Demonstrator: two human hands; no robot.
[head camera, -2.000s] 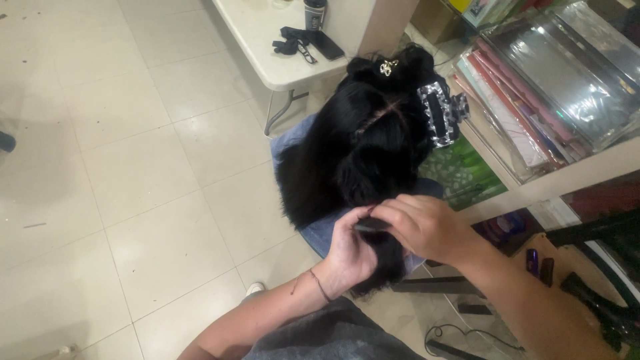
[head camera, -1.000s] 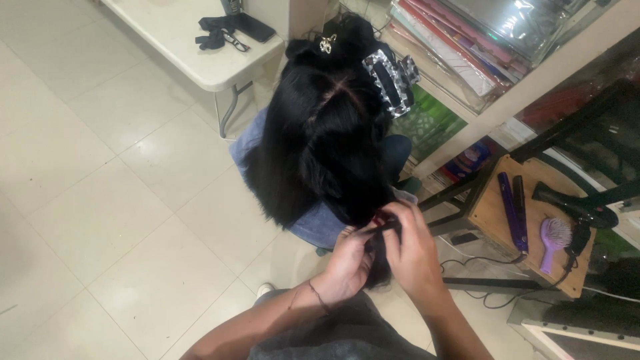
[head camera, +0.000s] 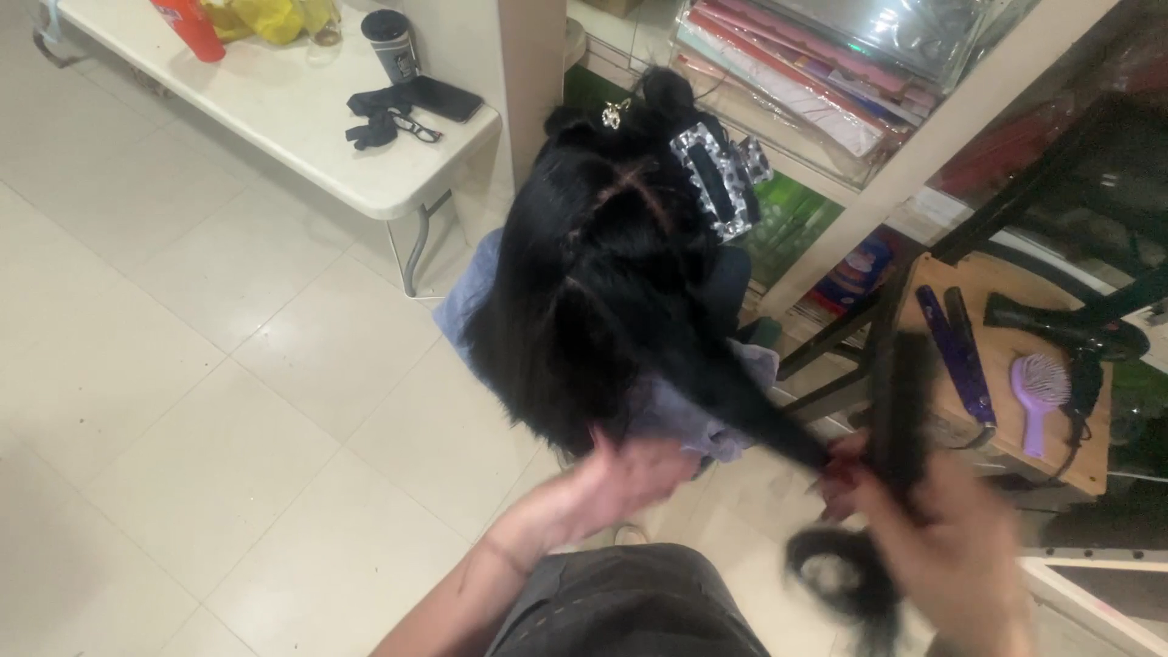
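A seated person's long black hair (head camera: 538, 301) is parted into sections. My right hand (head camera: 931, 520), blurred by motion, grips one long section stretched out to the right, its curled end hanging below. A dark, blurred, flat object (head camera: 899, 401), perhaps a comb, rises from the same hand. My left hand (head camera: 630, 479) is near the lower ends of the hair, fingers spread, with nothing visible in it. A spotted claw clip (head camera: 716, 182) and a small gold-coloured clip (head camera: 614, 113) hold hair up on top.
On the wooden stool (head camera: 1086, 479) at right lie a purple flat iron (head camera: 954, 356), a black hair dryer (head camera: 1063, 324) and a purple hairbrush (head camera: 1038, 392). A white table (head camera: 301, 119) at upper left bears a cup (head camera: 391, 46), a phone (head camera: 443, 98) and glasses (head camera: 415, 128). Shelves stand behind.
My hands were together at the hair ends and are now apart. My right hand has moved right, drawing a section outward. The dark flat object now shows at it. The view has shifted.
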